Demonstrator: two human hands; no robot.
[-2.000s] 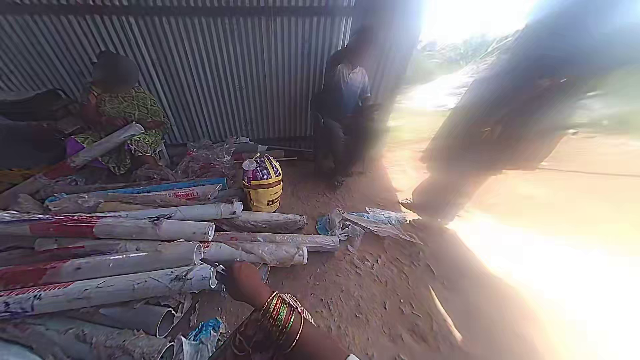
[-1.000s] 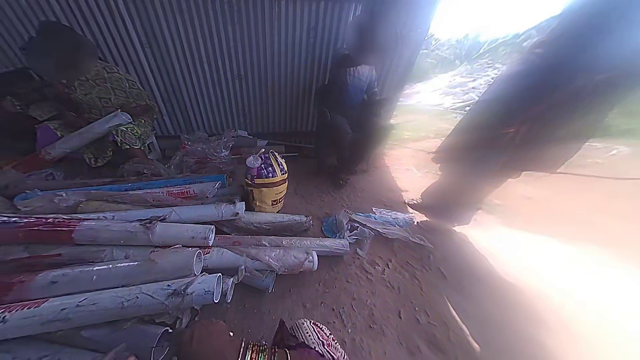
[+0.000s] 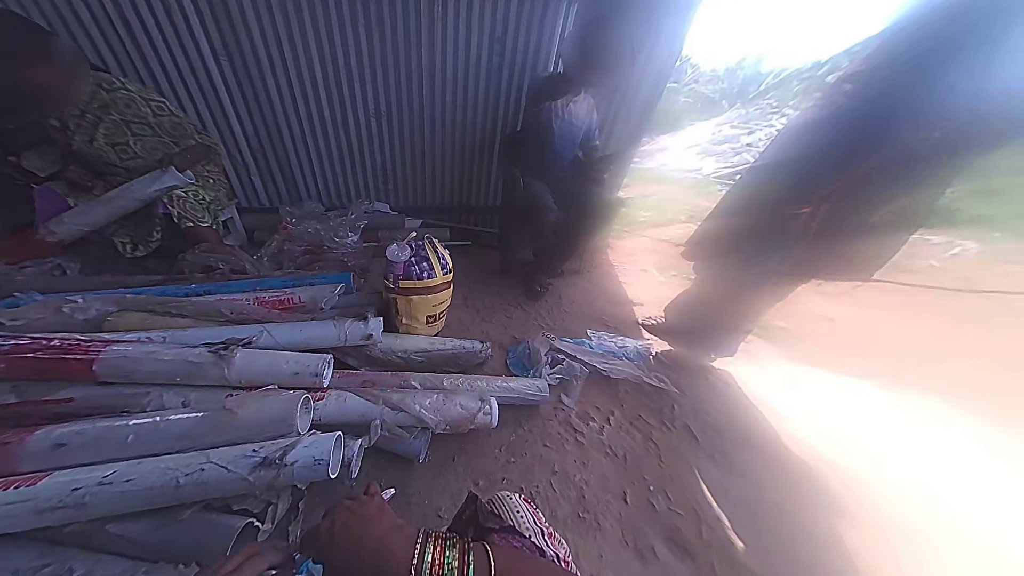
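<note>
My right hand [image 3: 364, 530], with several bangles at the wrist, is at the bottom of the view, its fingers curled round a small pale object [image 3: 388, 494] that pokes out on top. My left hand [image 3: 254, 558] is only partly seen at the bottom edge, just left of it; what its fingers do is hidden. A scrap of blue material [image 3: 309, 566] shows between the hands. Just above them lie the open ends of white pipes wrapped in torn clear plastic film, among them a near pipe [image 3: 184, 476] and a red-marked pipe [image 3: 216, 366].
A yellow bag [image 3: 418, 308] stands behind the pipes. Crumpled plastic film [image 3: 592, 356] lies on the dirt floor. A person [image 3: 144, 144] sits at the left with a pipe [image 3: 120, 206]; another person [image 3: 552, 176] sits by the corrugated metal wall [image 3: 360, 104]. A blurred dark shape [image 3: 816, 184] leans at the right.
My right hand was by a pipe's open end two seconds ago and is now lower, nearer the bottom edge. My left hand has come partly into view.
</note>
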